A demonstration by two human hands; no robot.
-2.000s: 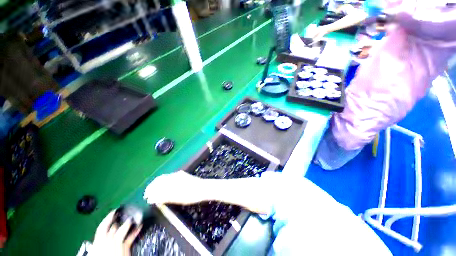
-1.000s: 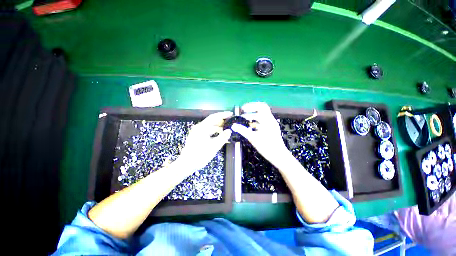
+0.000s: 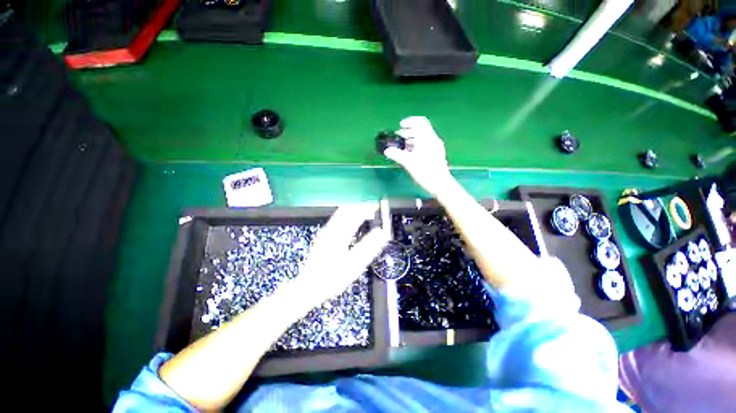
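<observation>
My left hand [image 3: 343, 246] is over the right part of the left tray [image 3: 172, 298]. A round black unit with a silver ring [image 3: 391, 262] is at its fingers, over the divider between the trays; the fingers under it are hidden. My right hand [image 3: 421, 153] is out over the green belt, its fingers closed on a dark round unit [image 3: 389, 143]. Small bright parts [image 3: 242, 274] are heaped in the left tray. Small glossy black parts [image 3: 440, 282] fill the right tray [image 3: 421, 339], partly behind my right forearm.
A far-right tray [image 3: 573, 278] holds several silver-faced units [image 3: 607, 255]. Dark units [image 3: 267, 123] stand spaced on the belt. A white counter [image 3: 248, 187] is behind the left tray. A dark stack [image 3: 56, 242] rises at left. An empty black tray [image 3: 428, 40] lies across the belt. A person's pink sleeve [image 3: 686, 371] shows lower right.
My hands were together on one dark unit over the divider. My right hand has moved forward to a belt unit; my left hand has come slightly lower. The view has shifted, showing more beyond the belt.
</observation>
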